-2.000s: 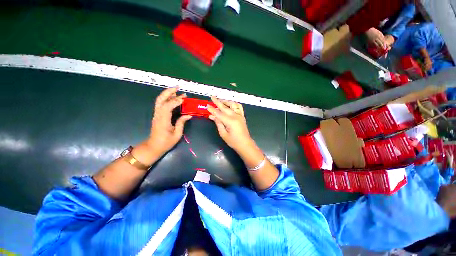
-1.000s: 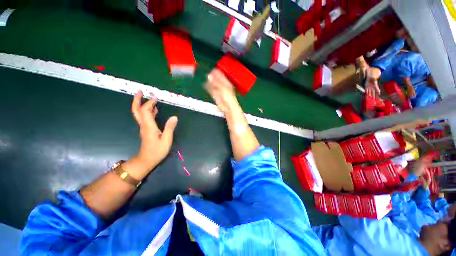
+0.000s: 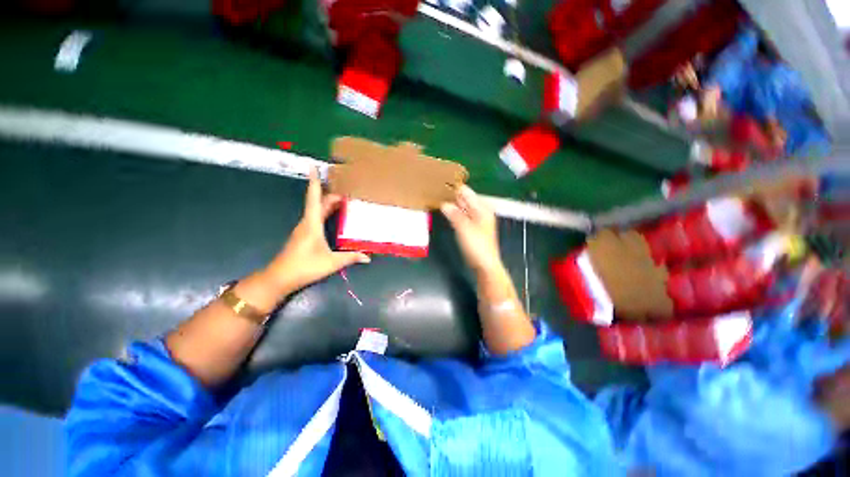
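Note:
An open red box [image 3: 384,248] is on the dark green worktop in front of me, with a flat white insert [image 3: 384,224] showing in it. Its brown lid flap [image 3: 396,174] stands up on the far side, over the white edge strip. My left hand [image 3: 312,239] holds the box's left end, thumb at the near left corner and fingers up beside the flap. My right hand [image 3: 472,224] has its fingertips on the right end of the brown flap.
The green belt [image 3: 186,98] beyond the white strip [image 3: 149,136] carries red boxes [image 3: 365,84]. At right stand an open box [image 3: 629,277] and piles of closed boxes [image 3: 671,342], beside a person in blue. A paper slip [image 3: 372,341] and red scraps lie near my body.
The closed box held earlier has left my hands. My right hand has come back from the belt, and an open box with its flap raised is now between my hands.

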